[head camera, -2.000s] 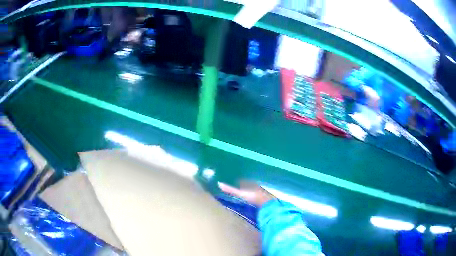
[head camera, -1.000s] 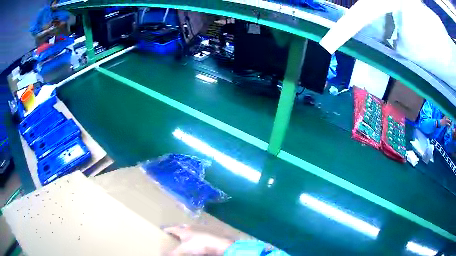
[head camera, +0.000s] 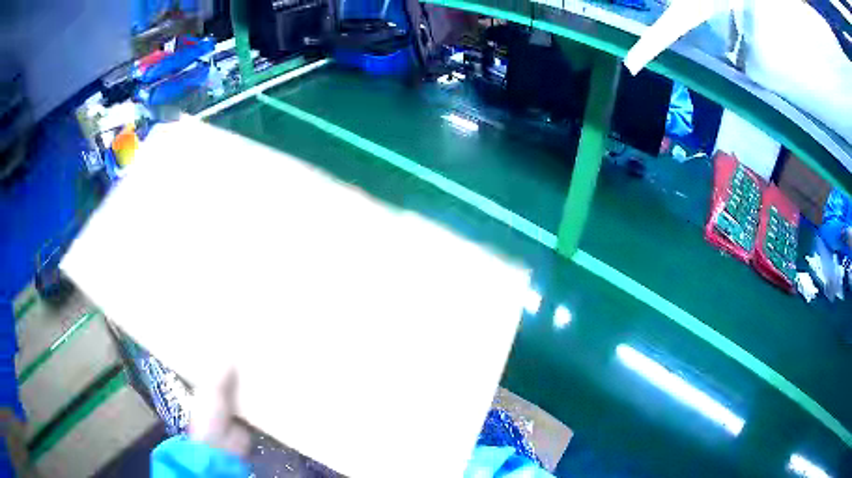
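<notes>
A large cardboard sheet (head camera: 318, 280), washed out almost white, is raised and tilted across the left and middle of the view. My left hand (head camera: 220, 411) grips its lower left edge, thumb on the near face. My right sleeve (head camera: 504, 463) shows at the bottom edge, beside the sheet's lower right corner; the right hand itself is hidden or cut off. Blue items in clear plastic bags (head camera: 503, 425) show beyond the sheet's lower right edge, by a tan cardboard piece (head camera: 542, 425). More shiny plastic shows under the sheet's left edge.
Brown cartons with green tape (head camera: 79, 383) stand at the lower left. A dark green bench (head camera: 448, 243) with a light green rail and a green post (head camera: 589, 159) lies beyond. Red bags with green circuit boards (head camera: 738, 210) lie at the right. A person's blue sleeve (head camera: 834, 219) shows at the right edge.
The cardboard has been raised and now covers the blue housings and bag seen before. My left hand has come into view on it; my right hand has gone from view. The view has shifted left.
</notes>
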